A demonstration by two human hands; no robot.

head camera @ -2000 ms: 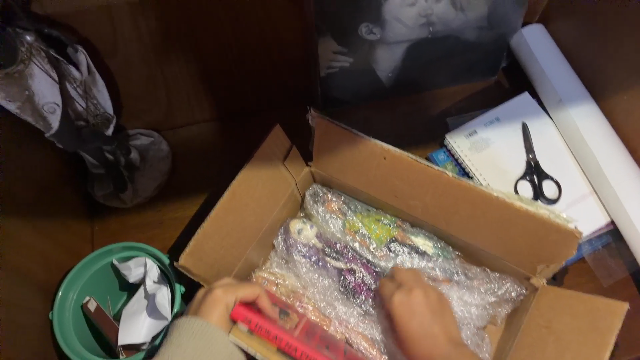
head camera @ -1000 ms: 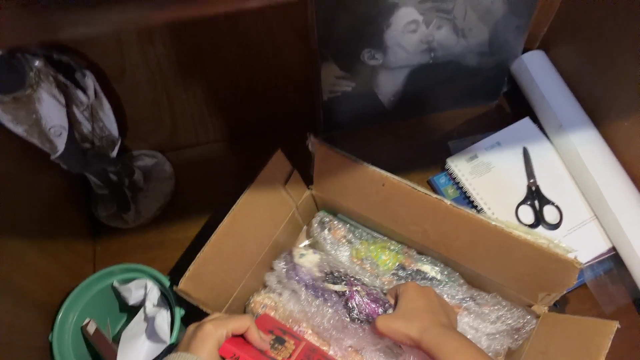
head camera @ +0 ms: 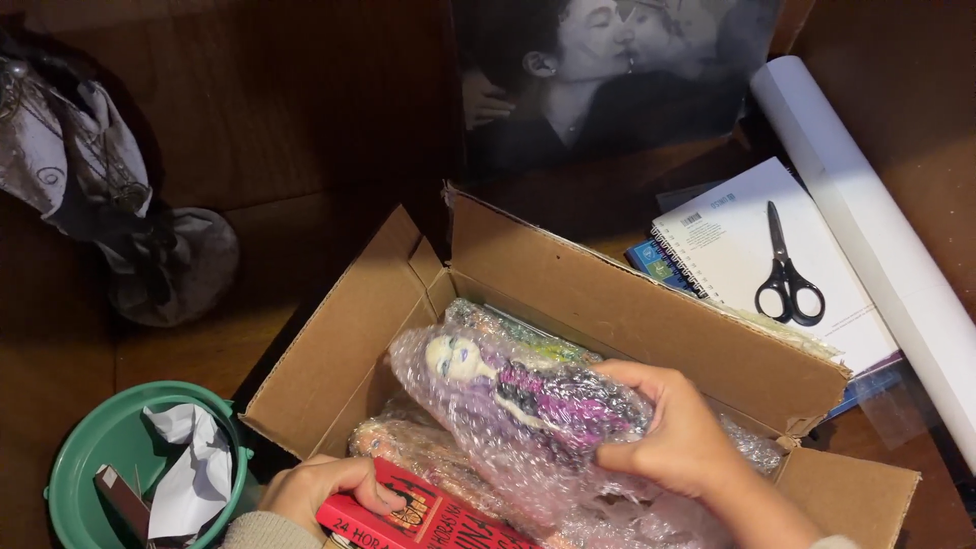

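Observation:
My right hand [head camera: 675,435] grips a doll wrapped in bubble wrap [head camera: 534,396], pale-faced and dressed in purple and black, raised at an angle above an open cardboard box [head camera: 640,328]. My left hand [head camera: 328,492] holds a red book [head camera: 427,511] at the front left of the box, thumb on its cover. Between the book and the raised doll lies another doll in bubble wrap [head camera: 427,457]. Behind the raised doll, a further wrapped item [head camera: 549,343] with green and yellow parts is partly hidden.
A green bucket [head camera: 69,473] with crumpled paper stands at left, below a fabric-draped object [head camera: 175,267]. Behind the box leans a black-and-white picture [head camera: 610,84]. At right, black-handled scissors [head camera: 785,282] lie on a spiral notebook [head camera: 740,221] beside a white roll [head camera: 862,198].
The purple doll, lying in the box in the earlier frames, is now lifted and tilted in my right hand. My left hand stays on the red book.

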